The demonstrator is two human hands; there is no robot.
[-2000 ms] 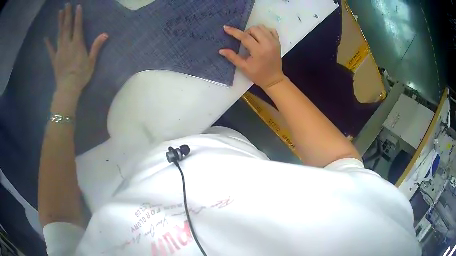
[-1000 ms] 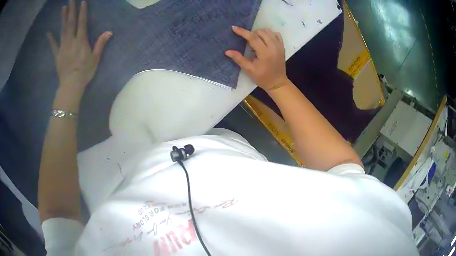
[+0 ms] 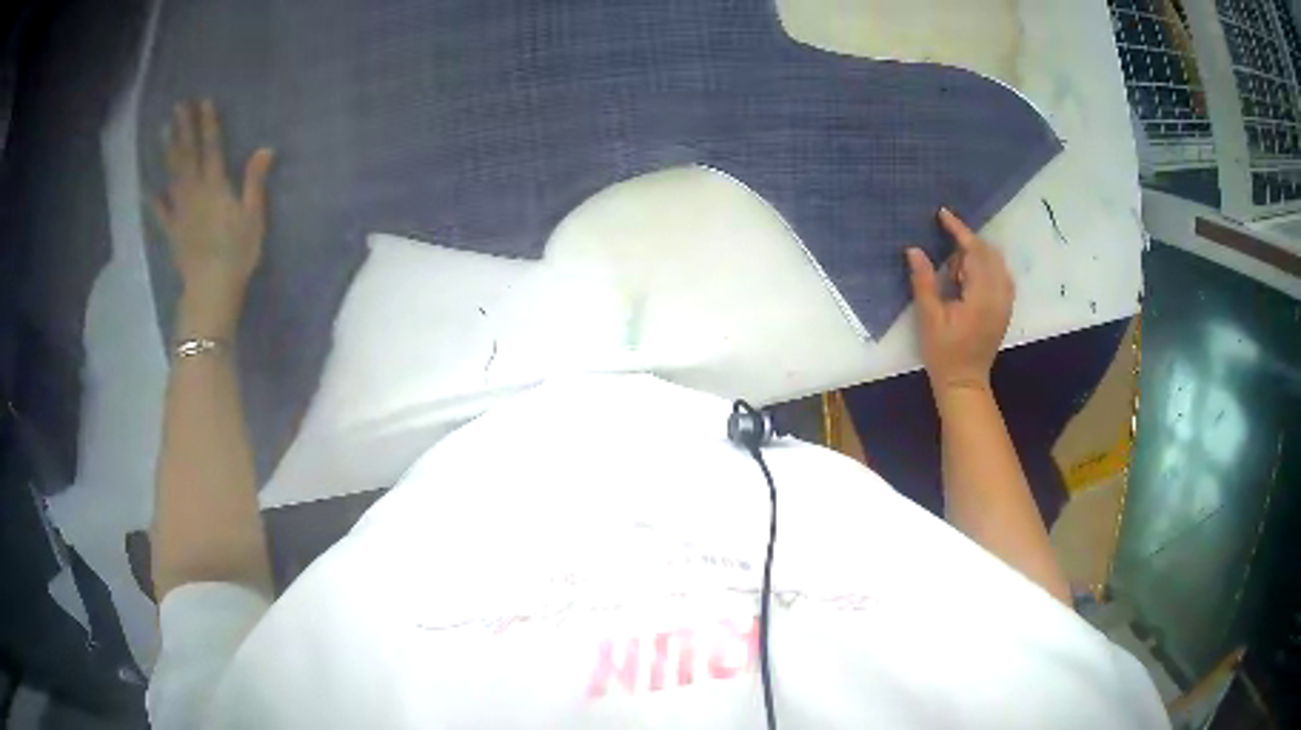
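Note:
A large blue-grey fabric panel [image 3: 571, 114] with a faint check lies flat on the white table covering [image 3: 471, 328]. It has curved cut-outs and a pointed lobe at the right. My left hand [image 3: 211, 214] lies flat on the panel at the left, fingers spread. My right hand [image 3: 963, 292] is at the lobe's right lower edge, thumb and index finger apart and over or on the fabric. I see nothing held in it. Whether its fingertips touch the cloth is hard to tell.
Dark purple cloth [image 3: 906, 428] and a tan template [image 3: 1099, 428] with yellow tape lie below the table edge at the right. Wire racks [image 3: 1163, 86] stand at the far right above green floor [image 3: 1213, 371]. Short dark threads lie on the covering. More dark cloth [image 3: 50, 285] is at the left.
The view has turned, so the table edge lies more level and more of the lobe shows. Both hands stay near the same parts of the panel, with no clear shift of the cloth.

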